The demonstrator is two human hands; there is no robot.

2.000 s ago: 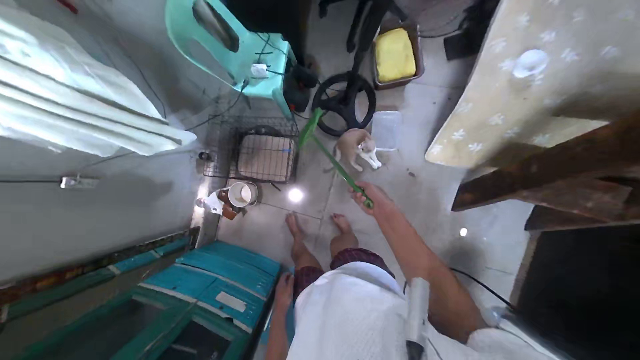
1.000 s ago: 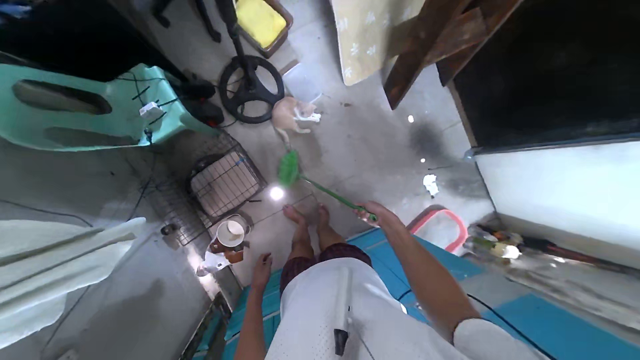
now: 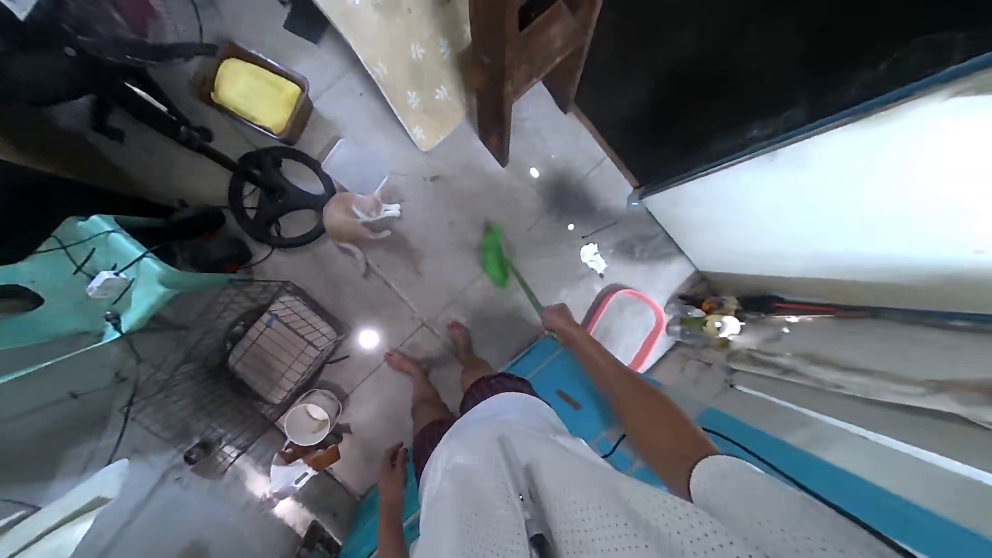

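My right hand (image 3: pixel 559 319) is closed round the handle of a green duster-like tool (image 3: pixel 494 256), whose bushy head is over the tiled floor ahead of my feet. Beside my left thigh hangs my left hand (image 3: pixel 394 457), holding nothing that I can see; its fingers look loosely bent. A tan and white cat (image 3: pixel 353 219) lies on the floor to the left of the green head, against a black round stand base (image 3: pixel 283 198). A crumpled white scrap (image 3: pixel 594 258) lies to the right of the tool.
Left of my feet are a wire cage (image 3: pixel 283 349), a white bucket (image 3: pixel 307 423) and a green plastic chair (image 3: pixel 147 287). A pink-rimmed item (image 3: pixel 659 322) is at the right, near the wall. Farther off stand a wooden leg (image 3: pixel 492 93) and a basin with yellow contents (image 3: pixel 257 94).
The view has swung strongly to the right. The green tool, still in my right hand, now has its head farther right of the cat, which it was beside two seconds ago.
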